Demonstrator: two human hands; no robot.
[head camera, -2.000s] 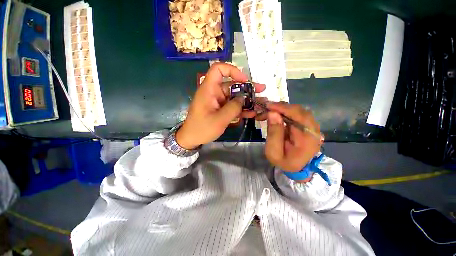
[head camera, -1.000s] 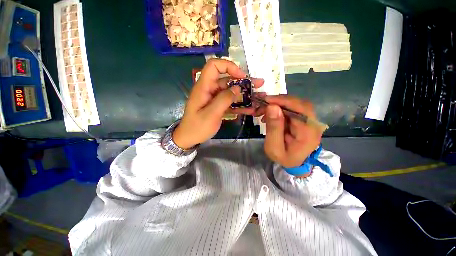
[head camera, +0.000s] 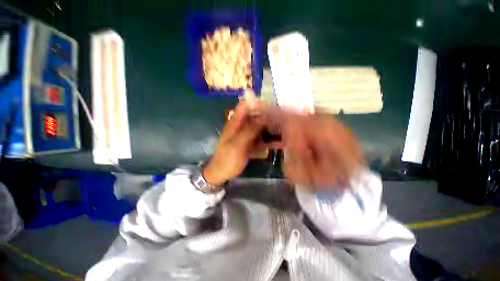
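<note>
The frame is blurred by motion. My left hand holds a dark watch case, mostly hidden between my fingers. My right hand is strongly blurred and overlaps the case and the left fingertips. The tweezers cannot be made out, and I cannot tell what the right fingers hold. A thin dark cable hangs below the case. A white sticker sheet lies just beyond my hands on a cream ribbed strip.
A deep-blue bin of loose tan pieces stands beyond my left hand. Another sticker sheet lies left, beside a blue-white box with red digits. A plain white strip and glossy black tray are at right.
The whole view has shifted, with bench items lower in the picture. My right hand has moved in over the case and left fingertips. The tweezers seen earlier in it no longer show.
</note>
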